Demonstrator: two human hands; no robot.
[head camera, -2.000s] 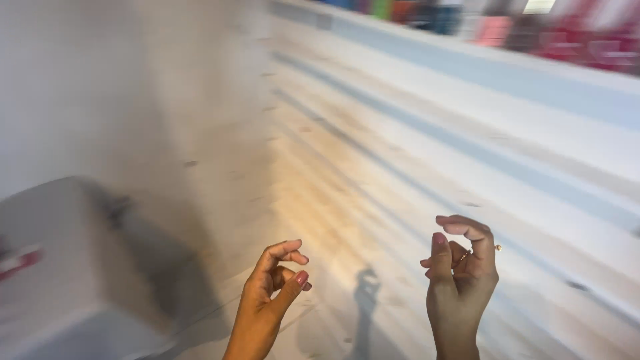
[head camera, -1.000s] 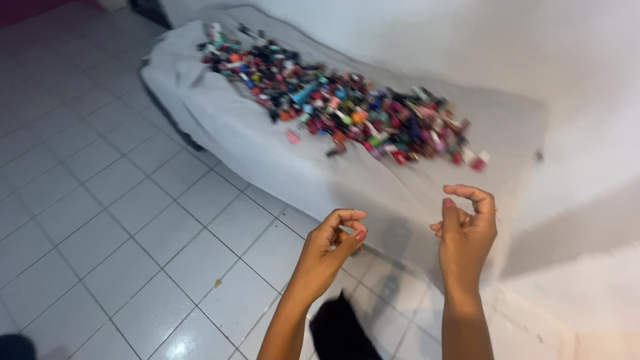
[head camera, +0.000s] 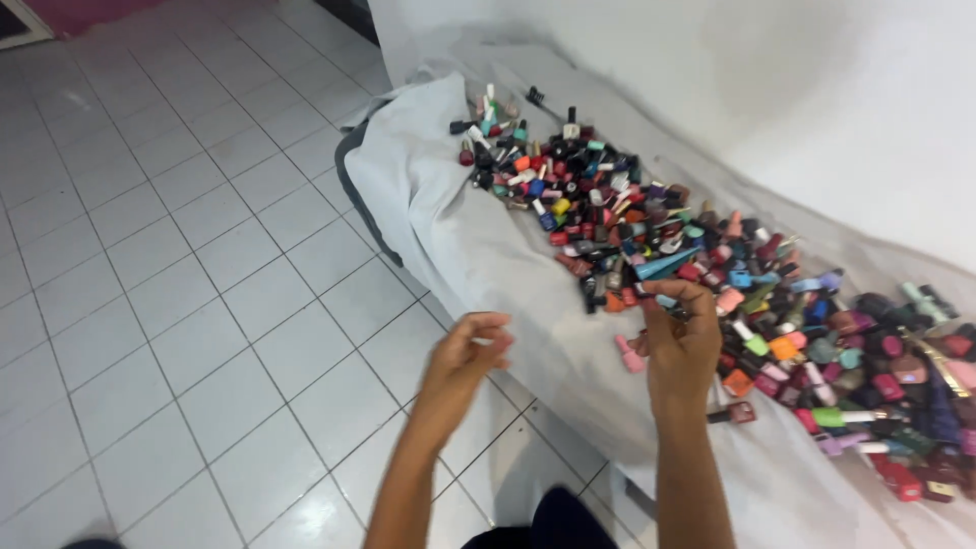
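Note:
Many nail polish bottles (head camera: 595, 191) lie heaped in a long band on a pale cloth (head camera: 457, 244) over a low surface. Curled and empty, my left hand (head camera: 461, 366) hangs in front of the cloth's near edge. My right hand (head camera: 679, 343) appears over the near side of the heap, fingers bent with a gap to the thumb and nothing seen between them. Close to its fingertips are a blue cone-shaped thing (head camera: 667, 263) and a pink bottle (head camera: 630, 354) apart from the heap. A dark red bottle (head camera: 741, 412) lies right of my right wrist.
A white wall (head camera: 839, 99) runs behind the cloth-covered surface. White floor tiles (head camera: 191, 305) spread at the left. The surface's dark rounded edge (head camera: 358, 198) shows under the cloth. Dark clothing or a foot (head camera: 568, 522) is at the bottom.
The view has swung from a slatted surface with colored items to the cloth and its bottles, now closer. Both hands remain raised and empty.

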